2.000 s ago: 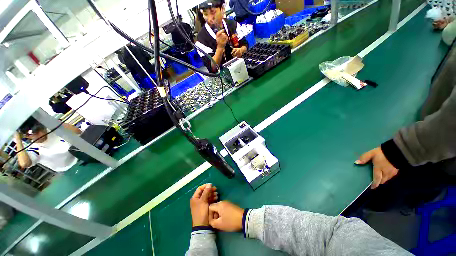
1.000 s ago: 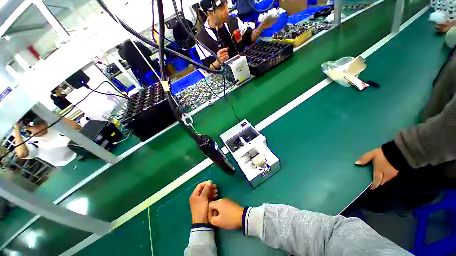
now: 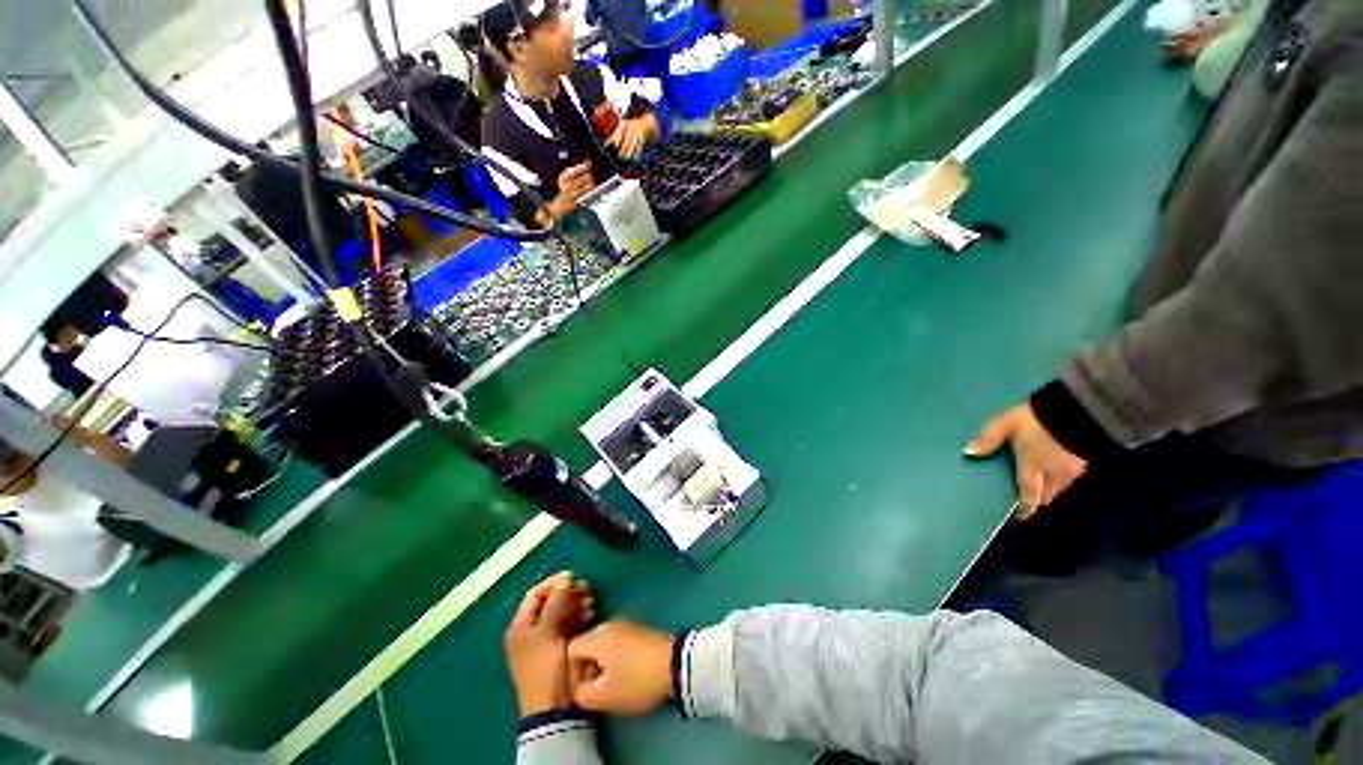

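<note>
My left hand [image 3: 541, 640] rests on the green line top with its fingers curled and nothing visible in it. My right hand [image 3: 622, 668] is closed around my left wrist. Beyond them stands a white-grey screw feeder [image 3: 676, 466] with open top compartments and a small silvery pile in the front one. A black electric screwdriver [image 3: 562, 493] hangs from a cable just left of the feeder, above the bench, touched by neither hand.
A neighbour's hand [image 3: 1037, 457] rests on the bench edge at right. A clear plastic bag [image 3: 909, 203] lies farther back. Black trays [image 3: 700, 177], metal parts [image 3: 516, 307] and a seated person [image 3: 556, 120] are across the line. Cables hang at left.
The view has turned right, so the bench things sit farther left in the picture. My hands stay clasped. The person across has lowered the raised hand.
</note>
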